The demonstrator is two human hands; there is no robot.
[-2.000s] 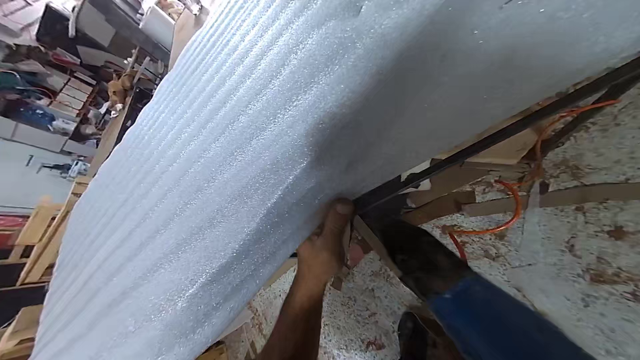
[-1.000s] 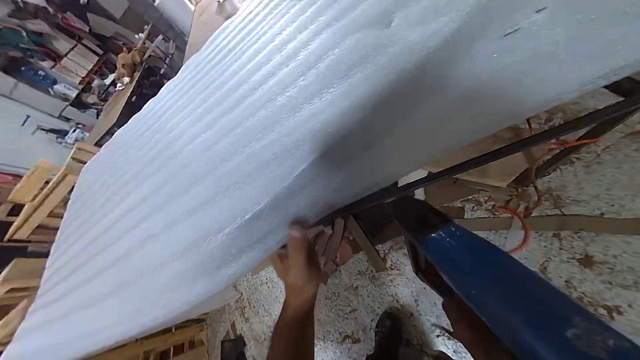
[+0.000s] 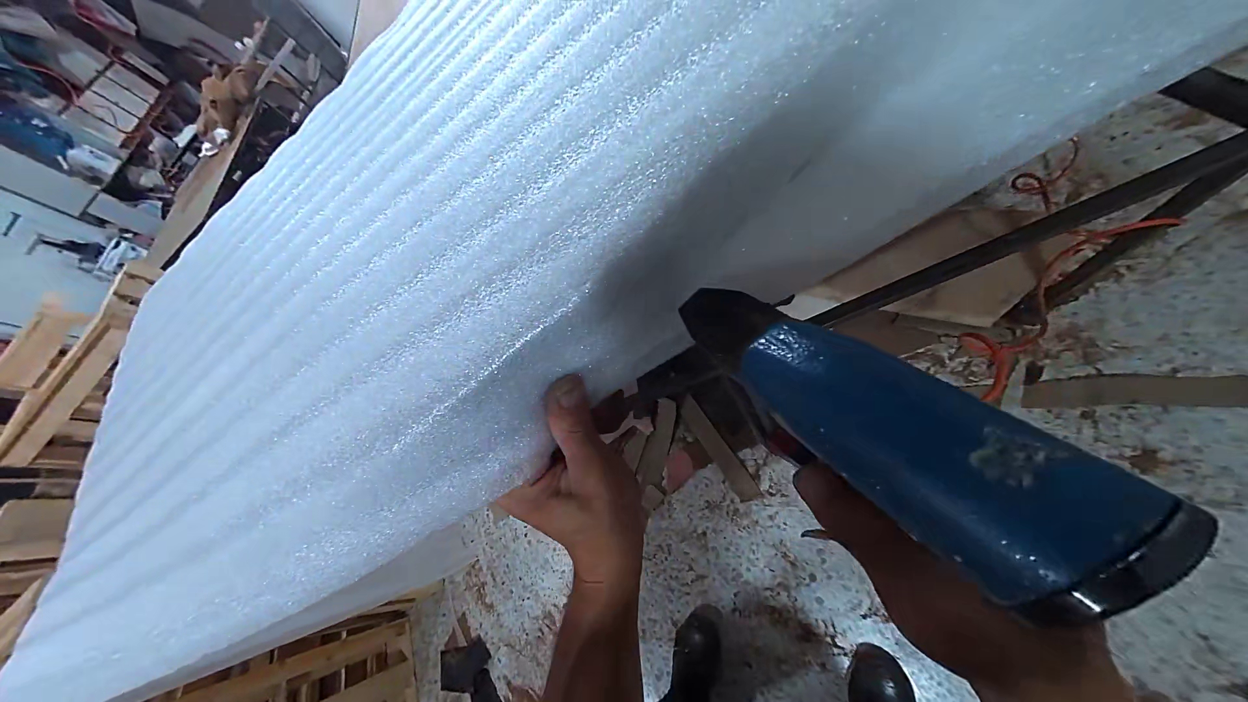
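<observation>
A large sheet of white ribbed foam (image 3: 390, 322) slants across the view, its lower edge running from bottom left to upper right. My left hand (image 3: 593, 478) grips that edge, thumb on top and fingers underneath, partly hidden. My right hand (image 3: 907, 575) is closed around the handle of a blue power tool with a black nose (image 3: 936, 448), which looks like a staple or nail gun. The tool's nose rests at or just over the foam near the edge, right of my left thumb; contact cannot be told. The tool's body hides part of my right hand.
A dark metal bar (image 3: 1033, 229) extends past the foam edge at right. An orange air hose (image 3: 999, 366) and cardboard pieces lie beyond it. Wood offcuts (image 3: 717, 448) are on the speckled floor below. Wooden frames (image 3: 322, 663) stand at lower left, cluttered shelves at upper left.
The blue tool, partly in view at the lower right before, now reaches further over the foam's edge. My left hand still holds the edge, its thumb on top.
</observation>
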